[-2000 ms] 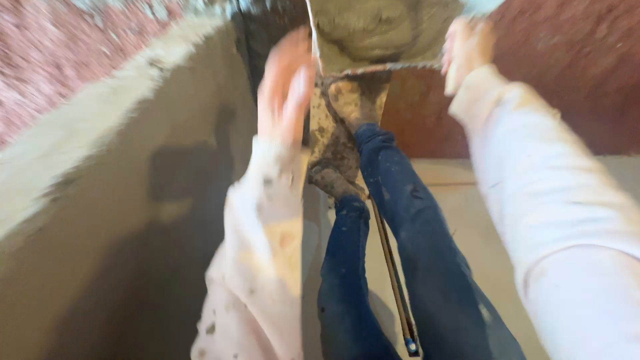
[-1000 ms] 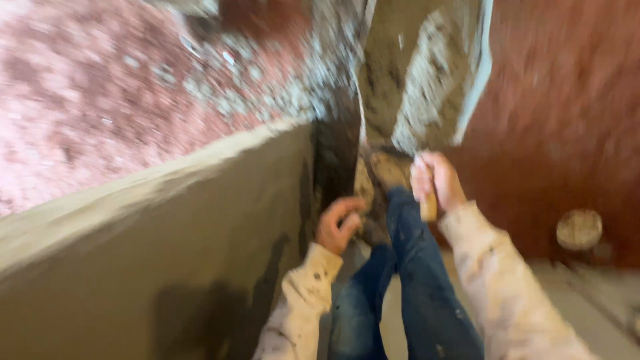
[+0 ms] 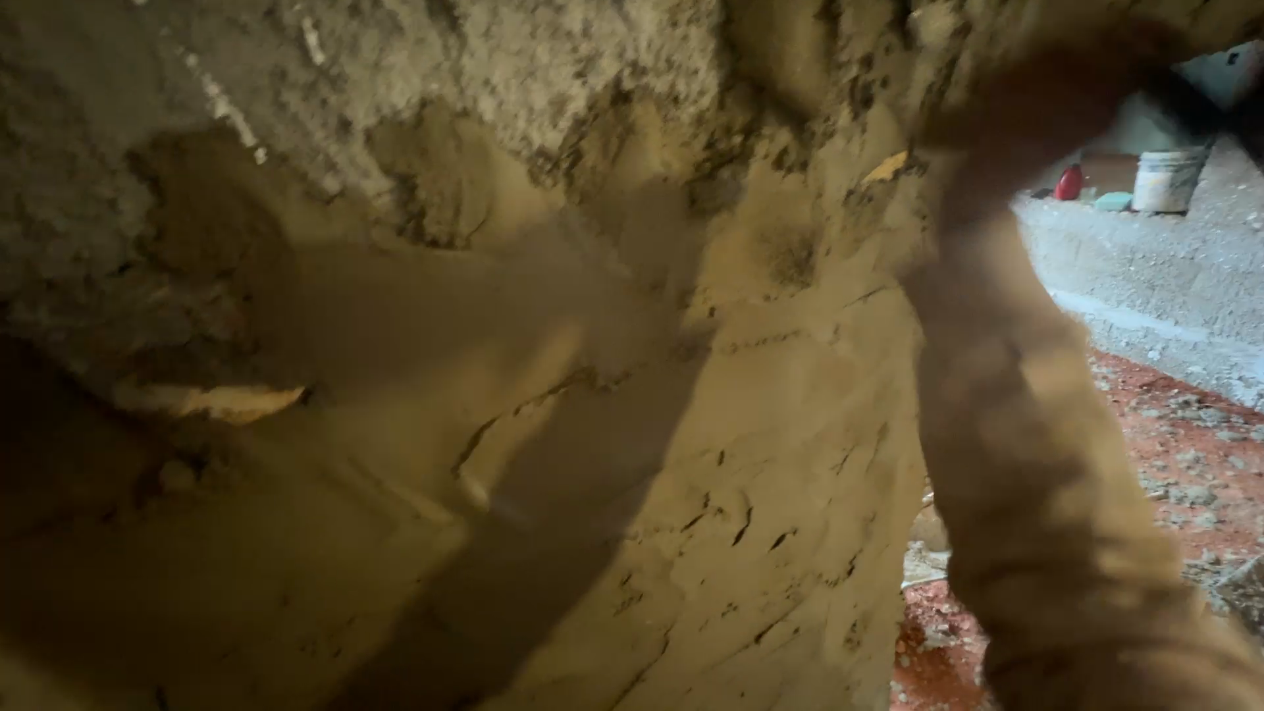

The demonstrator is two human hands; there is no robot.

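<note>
A wall with wet, cracked mortar (image 3: 770,474) fills most of the head view, rougher and greyer along its top. At the upper right, my right hand (image 3: 1047,109) is raised close to the wall's edge, dark and blurred. A dark shape lies just right of it, but whether the hand grips it cannot be made out. My sleeved forearm runs down from the hand to the lower right corner. My left hand is out of view. The arm's shadow falls across the mortar.
Beyond the wall's right edge, a white bucket (image 3: 1168,181), a red container (image 3: 1068,183) and a green object (image 3: 1113,201) stand on a grey ledge (image 3: 1145,247). Reddish ground (image 3: 1165,434) with scattered mortar lumps lies below it.
The view has swung from my legs and the floor to the wall. My left hand has left view. A second ago my right hand held a wooden-handled tool; now it is raised at upper right.
</note>
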